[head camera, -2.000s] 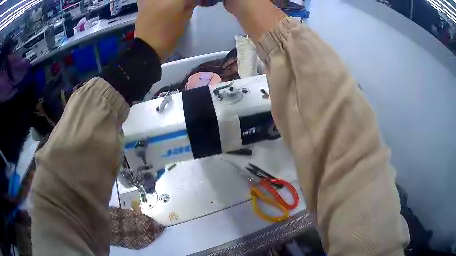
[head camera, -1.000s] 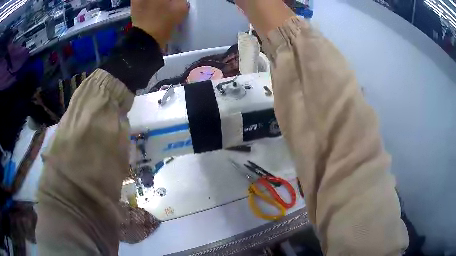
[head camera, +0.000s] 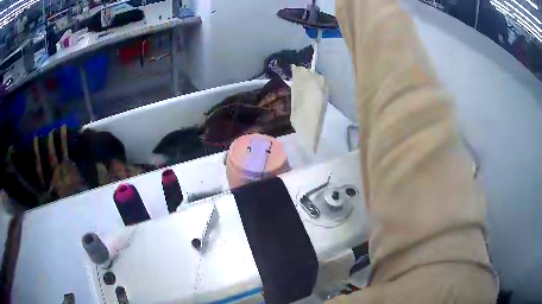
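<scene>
The white sewing machine head (head camera: 178, 261) lies nearest in front of me, with a black band (head camera: 276, 237) round its arm and a round metal bobbin winder (head camera: 334, 202) on top. Behind it stand a large peach thread cone (head camera: 240, 166), two dark cones with pink tops (head camera: 131, 205) (head camera: 172, 191) and a small grey cone (head camera: 96, 248). My right sleeve rises along the right side and its hand is cut off by the top edge. My left hand and sleeve are out of the picture. The needle area is not in view.
A white trough (head camera: 142, 135) behind the machine holds dark red and brown cloth (head camera: 243, 119). A pale cloth or paper piece (head camera: 308, 107) hangs by a thin post with a dark disc (head camera: 306, 18). Blue bins (head camera: 95, 71) and another table are at the left back.
The view has tilted up and moved closer to the machine top. My left arm and both hands have left the picture. The tweed piece is no longer visible, nor the looped scissor handles.
</scene>
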